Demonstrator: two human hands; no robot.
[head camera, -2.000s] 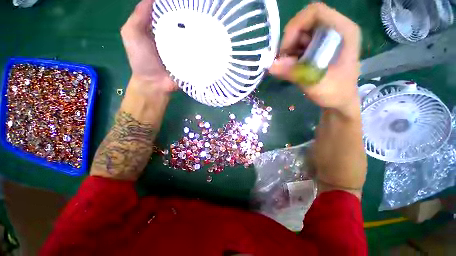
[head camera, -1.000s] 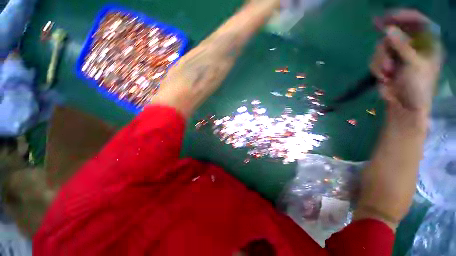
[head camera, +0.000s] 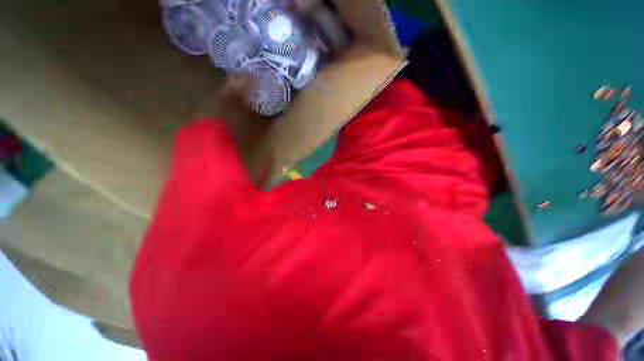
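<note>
Several clip-on fans with round grilles (head camera: 269, 90) lie clustered inside an open brown cardboard box (head camera: 339, 99) at the upper left. My left sleeve reaches into the box. My left hand (head camera: 237, 89) is dark and blurred beside the lowest fan; whether its fingers grip a fan cannot be told. My right forearm is partly visible at the lower right edge; my right hand is out of the picture.
The green bench (head camera: 558, 92) is at the right, with its edge running down beside my body. Shiny copper-red and silver discs (head camera: 621, 158) lie near the right rim. Crinkled clear plastic (head camera: 565, 264) lies below them. A cardboard flap (head camera: 78, 240) is at the left.
The view has swung left from the bench to the box. My left arm now reaches into the box. The blue tray and my right hand with the hammer have left the picture.
</note>
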